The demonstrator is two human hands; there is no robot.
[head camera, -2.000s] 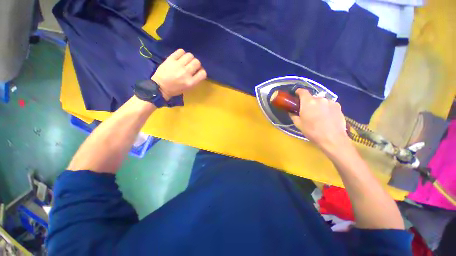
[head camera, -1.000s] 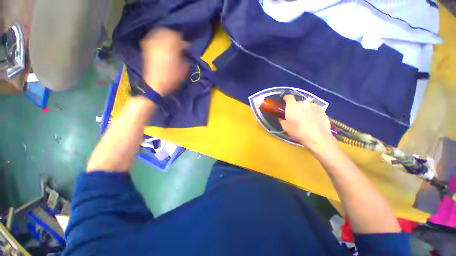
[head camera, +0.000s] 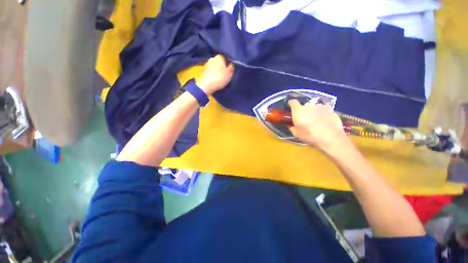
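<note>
The navy jacket (head camera: 354, 64) lies across the yellow pressing table cover (head camera: 241, 146), with a thin pale line along its panel and pale inside parts at the back. My right hand (head camera: 315, 120) is closed around the red-brown iron handle (head camera: 278, 116). The steam iron (head camera: 267, 104) sits at the jacket's near edge, partly over the yellow cover, its tip pointing left. My left hand (head camera: 217, 74) is closed on the jacket's edge, at the left end of the pale line; its fingertips are hidden. A bunched navy part (head camera: 149, 77) lies left of it.
The steam hose (head camera: 390, 132) runs right from the iron. A grey padded arm (head camera: 59, 72) stands at left, with another metal iron-like object (head camera: 14, 113) beyond it. A blue crate (head camera: 179, 186) is below the table's front edge. Red cloth (head camera: 426, 205) hangs at lower right.
My left hand has moved from the bunched navy part at left to the panel's edge and taken hold there. The bunched part is folded differently. The iron has shifted little; the view has moved.
</note>
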